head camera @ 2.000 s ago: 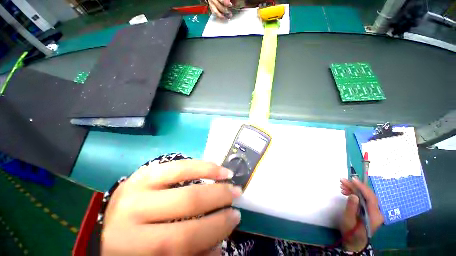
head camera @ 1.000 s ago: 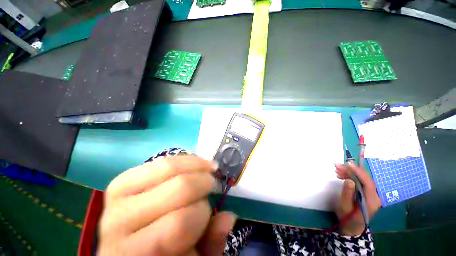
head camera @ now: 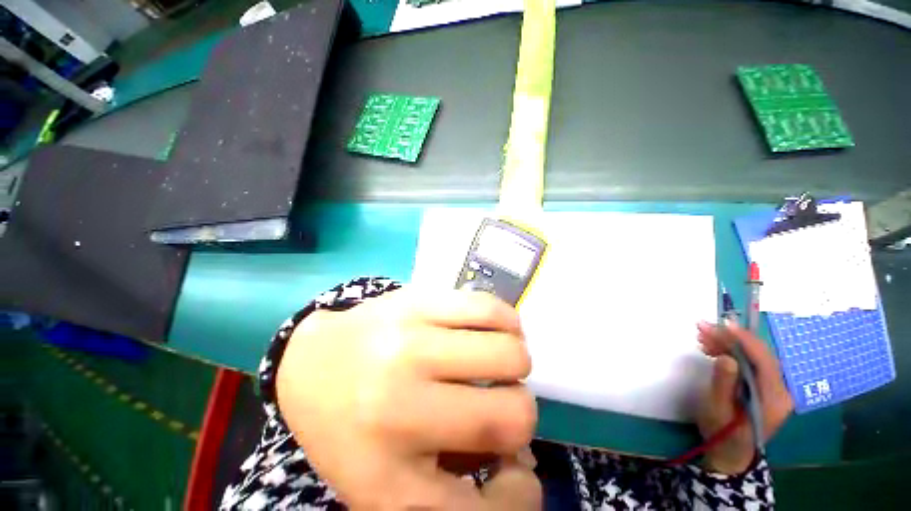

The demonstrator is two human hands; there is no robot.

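The grey multimeter with a yellow edge (head camera: 504, 261) lies tilted on a large white paper sheet (head camera: 629, 299). My left hand (head camera: 425, 384) is large in front of its lower half, fingers curled, hiding the dial and jacks. Whether it touches or grips anything is hidden. My right hand (head camera: 739, 399) holds two grey test probes (head camera: 747, 374) at the sheet's right edge, both pointing away from me. One has a red tip, the other a dark one. A red lead runs from this hand to the left.
Green circuit board panels lie on the dark belt, left (head camera: 394, 127) and right (head camera: 794, 108). A yellow-green strip (head camera: 529, 120) crosses the belt. A blue clipboard (head camera: 834, 354) lies right; large black slabs (head camera: 245, 130) stand left. A red rim (head camera: 212, 439) shows below the bench.
The view has shifted, and the person's hand and yellow object opposite have left it. My left hand's fingers have curled in and now cover the dial. My right hand still holds the probes.
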